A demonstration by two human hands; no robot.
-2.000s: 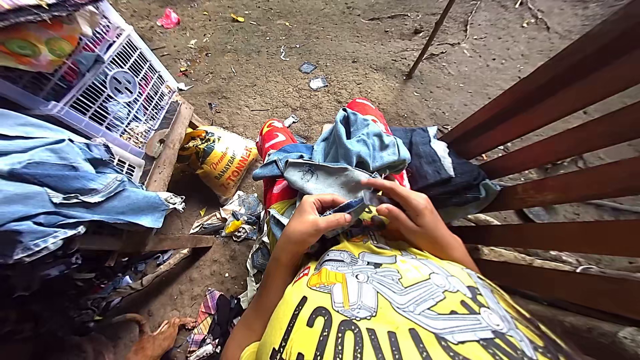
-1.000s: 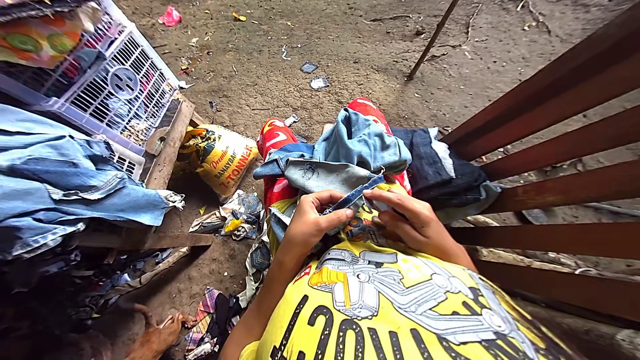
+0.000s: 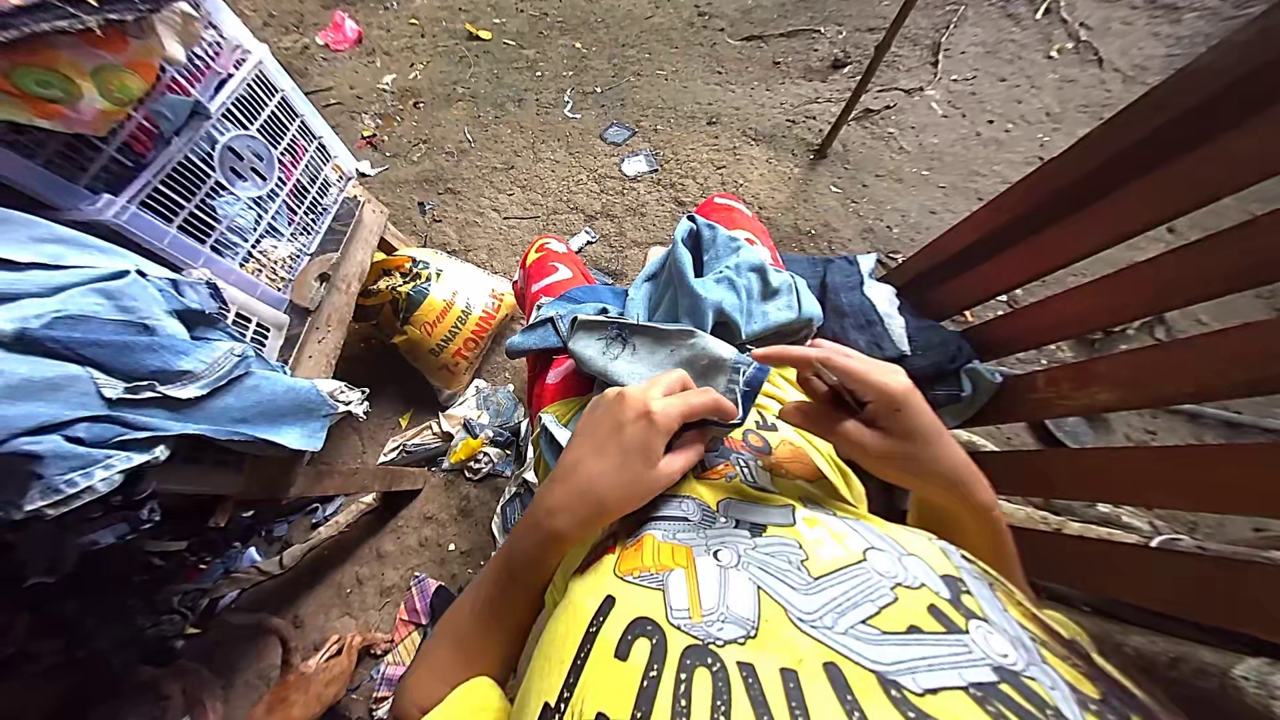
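Note:
A piece of light blue denim [image 3: 655, 352] with a frayed, darker edge lies over my lap, on red patterned trousers [image 3: 548, 270]. My left hand [image 3: 640, 440] grips the denim near that edge, fingers bent over it. Just right of the edge is my right hand [image 3: 865, 400], its index fingertip at the cloth and its other fingers curled. Something small and thin seems to lie between the right fingers, too unclear to name. More bunched blue denim [image 3: 725, 285] rests beyond, and dark denim [image 3: 850, 300] lies to the right.
Slatted brown wood [image 3: 1130, 370] runs along the right. At left are a white plastic crate [image 3: 245, 165], a wooden frame [image 3: 340, 285] and draped light denim [image 3: 130, 350]. A yellow printed sack [image 3: 440, 315] and cloth scraps [image 3: 480, 430] lie on the dirt ground. An animal's paw [image 3: 325, 670] shows at lower left.
My right hand has moved to the right and its fingers have come apart from my left hand. The dark strip of denim held between both hands earlier now shows at my left fingers.

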